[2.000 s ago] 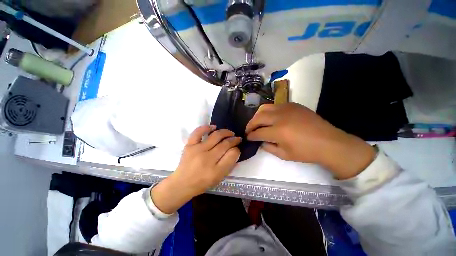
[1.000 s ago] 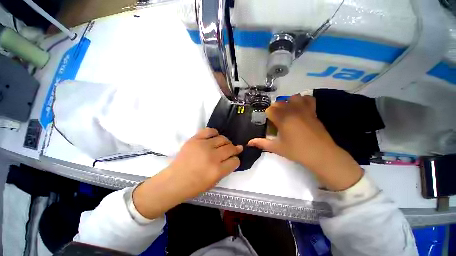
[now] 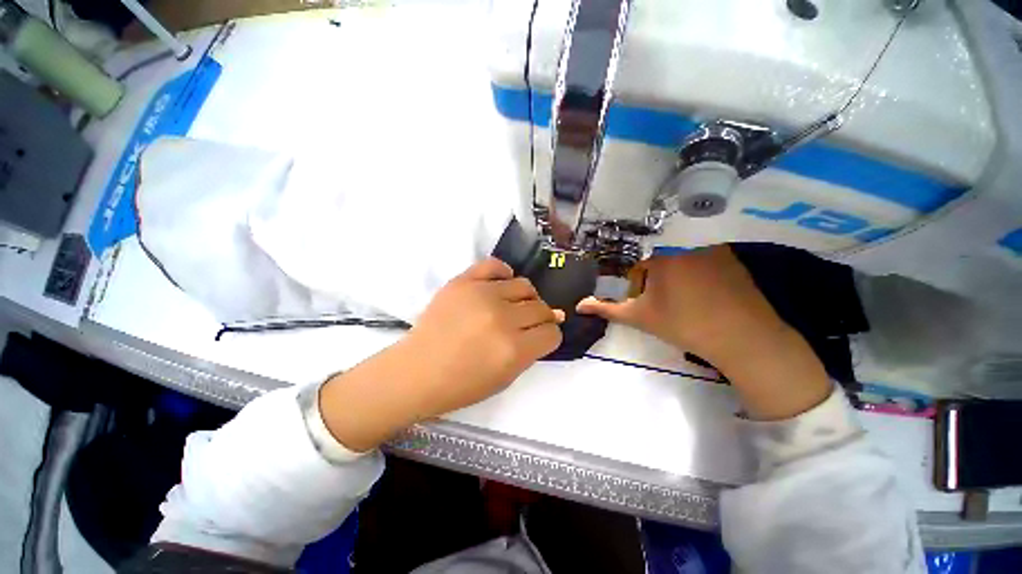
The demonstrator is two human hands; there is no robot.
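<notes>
A small black cut piece (image 3: 566,289) lies under the presser foot and needle (image 3: 563,244) of the white sewing machine (image 3: 740,67). A small yellow mark shows on it beside the foot. My left hand (image 3: 484,327) presses its fingertips on the piece's left and near part. My right hand (image 3: 695,308) is at its right edge, thumb on the piece, the other fingers bent beside the foot and partly hidden. The white garment panel (image 3: 325,230) spreads left of the needle, with a thin dark edge strip (image 3: 314,324) along its near side.
Stacked black pieces (image 3: 807,297) lie right of my right hand. A smartphone (image 3: 981,445) is at the table's right, with pink and blue sticks (image 3: 897,406) beside it. A pale green cylinder (image 3: 65,70) and a grey box (image 3: 39,151) stand far left. The ruler-marked edge (image 3: 560,465) runs in front.
The view has shifted, so the machine head looms larger. My right hand first moved up beside the foot, and its thumb now rests on the piece's right edge. My left hand stays on the piece.
</notes>
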